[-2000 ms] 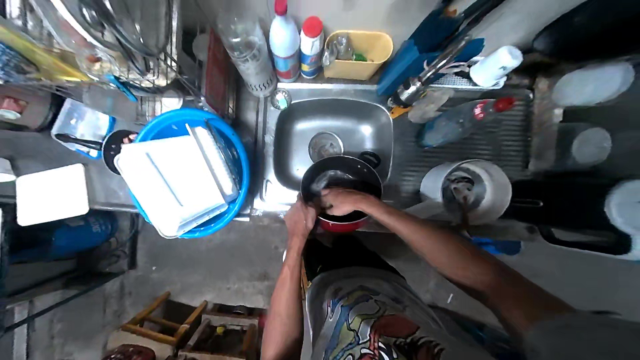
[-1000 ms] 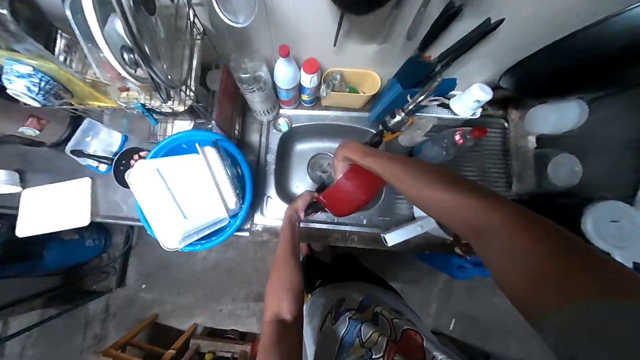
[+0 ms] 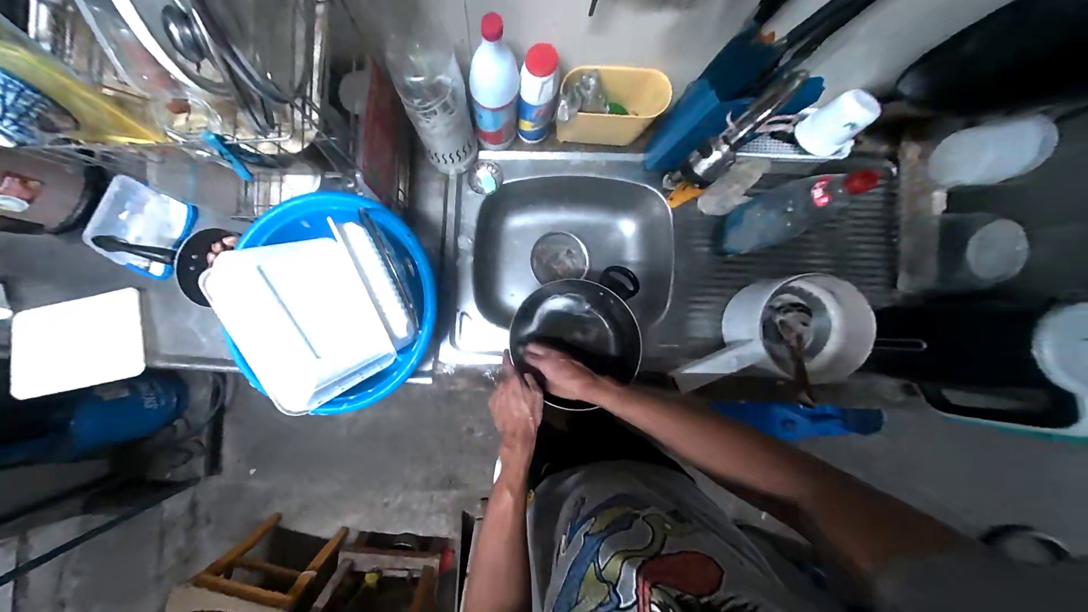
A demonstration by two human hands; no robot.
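A dark round pot (image 3: 586,319) with a black loop handle is tipped over the front edge of the steel sink (image 3: 501,246), its inside facing up and wet-looking. My left hand (image 3: 516,408) grips the pot at its near left rim. Inside the pot, near the same side, lies my right hand (image 3: 557,370) with its fingers against the inner wall; whether it holds anything there is hidden. The drain (image 3: 559,257) shows just beyond the pot.
Left of the sink, a blue basin (image 3: 429,297) holds white plastic containers (image 3: 293,314). Bottles (image 3: 493,85) and a yellow tub (image 3: 616,106) line the back. At right are a plastic bottle (image 3: 782,212) and a white pot (image 3: 739,310) with something inside.
The pot was tilted with its red outside showing a second ago; now its dark inside faces up. My right hand has moved from the pot's far side into its near left part.
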